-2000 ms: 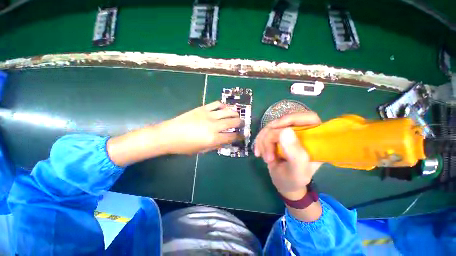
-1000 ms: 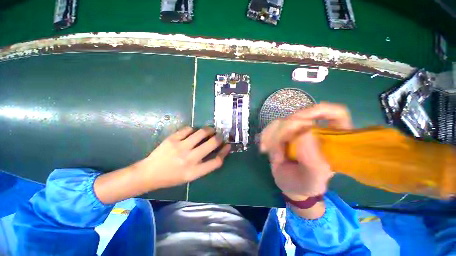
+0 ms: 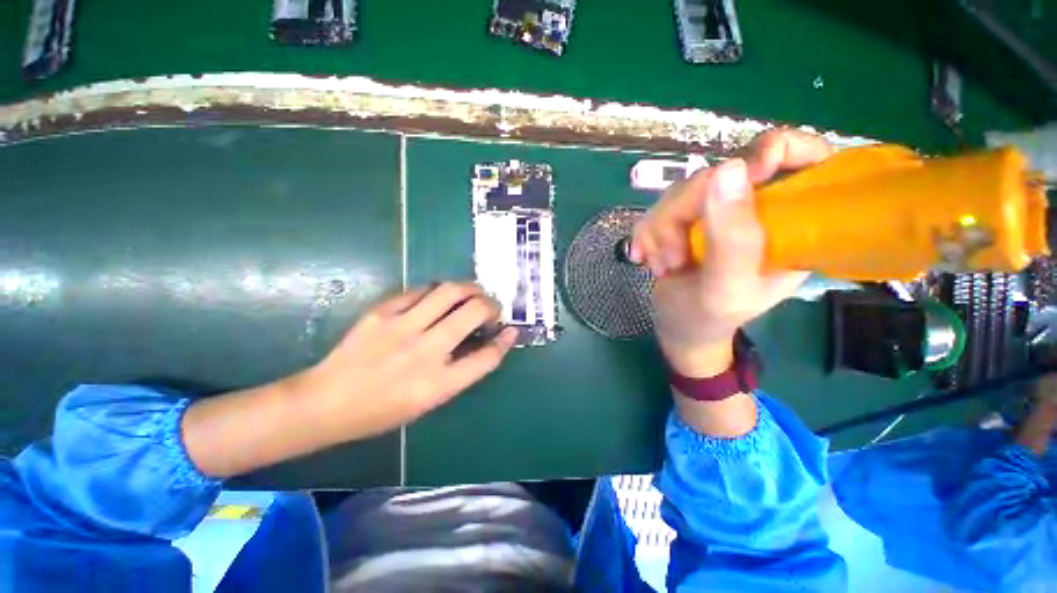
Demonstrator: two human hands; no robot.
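An opened phone assembly lies upright on the dark green bench in front of me, its dark board end away from me. My left hand lies at its near left corner, fingertips on the lower edge. My right hand grips the orange electric screwdriver, which points left. The dark tip is over the round screw dish, right of the phone. The hand covers part of the dish's right side. Single screws are too small to make out.
Several phone units, one of them here, lie on the green conveyor beyond the worn whitish edge. A pink-and-white device is above the dish. A black cylinder with green ring lies right. Another person's blue sleeve is at lower right.
My right hand with the screwdriver has risen up to the dish. My left hand has gone from over the phone's middle to its near end. The conveyor phones have shifted left.
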